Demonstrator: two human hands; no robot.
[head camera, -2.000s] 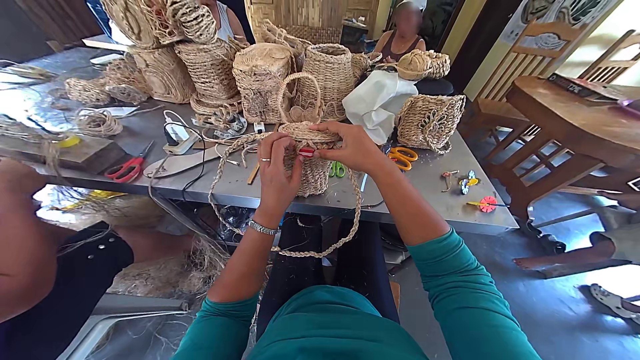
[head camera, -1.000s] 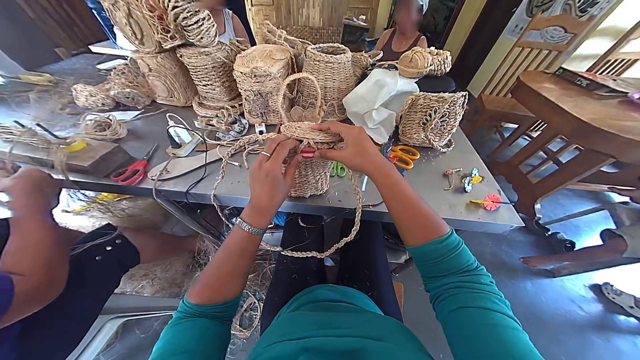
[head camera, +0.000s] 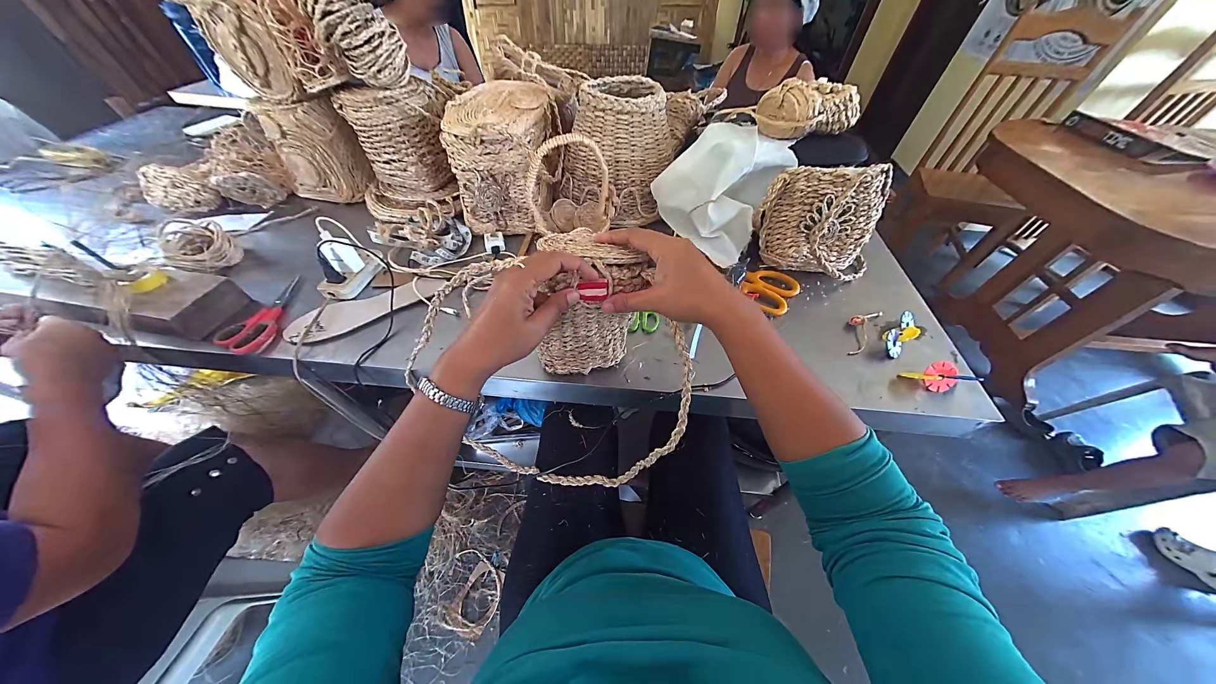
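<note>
A small woven fiber basket (head camera: 581, 342) stands upright at the near edge of the table, its rim between my hands. My left hand (head camera: 522, 309) grips the left side of the rim, beside a small red and white piece (head camera: 593, 290). On the right side, my right hand (head camera: 670, 275) holds the rim with its fingers over the top. A long braided fiber cord (head camera: 608, 481) loops from the basket down over the table edge above my lap. Behind it stands a small basket's arched handle (head camera: 568, 140). The fingertips partly hide the rim.
Woven baskets (head camera: 617, 123) and coiled rope line the back. Orange-handled scissors (head camera: 771, 290) lie at right, red-handled scissors (head camera: 255, 328) at left near a wooden block (head camera: 180, 302). A white cloth (head camera: 724, 185) and small flower trinkets (head camera: 940, 376) are nearby. A co-worker's hand (head camera: 66, 356) is at far left.
My hands have stayed on the rim of the small basket. At the far left, the co-worker's hand has come into view since two seconds ago.
</note>
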